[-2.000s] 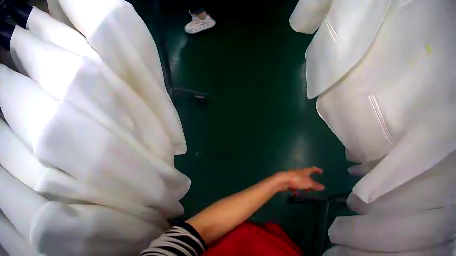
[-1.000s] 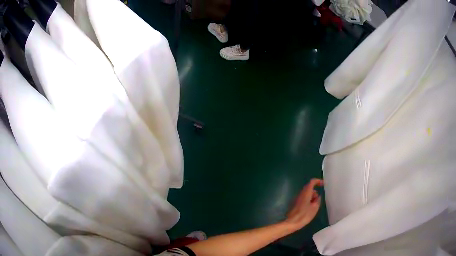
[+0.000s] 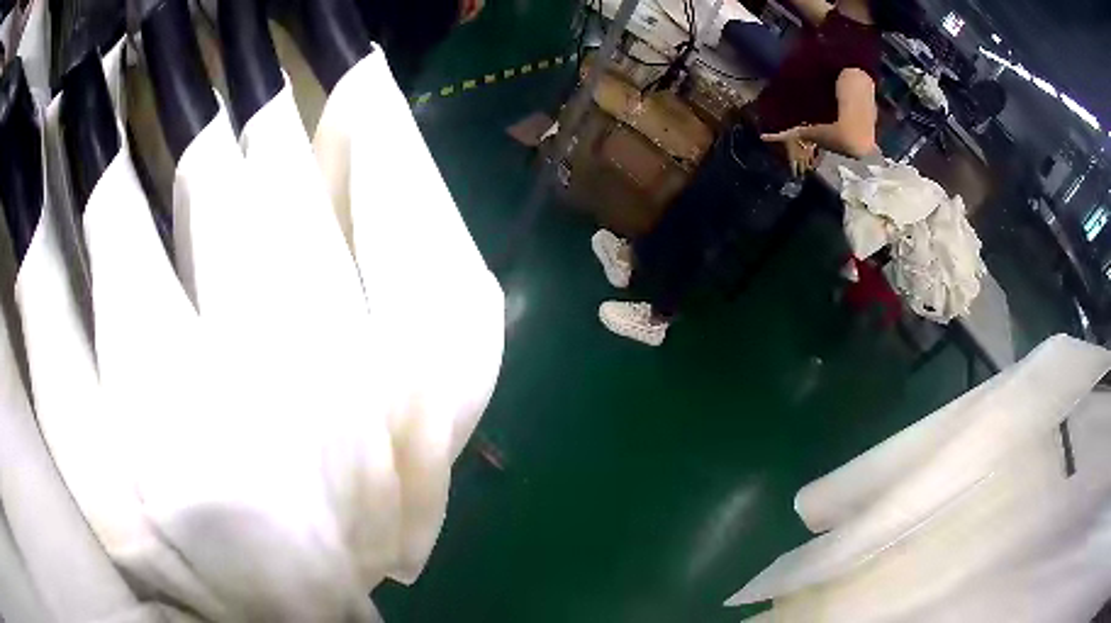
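White jackets hang close together on the left, their upper part overexposed. Black shoulder-like pieces, which look like hangers, rise from their tops. More white jackets hang at the lower right, with a sleeve or hem edge pointing towards the middle. Neither of my hands is in the picture, so I cannot tell what they hold.
Green floor lies between the two groups. A person in a dark red top is beyond, beside a worktable with a white garment pile. A brown carton and yellow-black floor tape are behind.
The view has risen and turned towards the room, so the person, table and carton now show. The bare forearm and hand near the right-hand jackets have left the picture.
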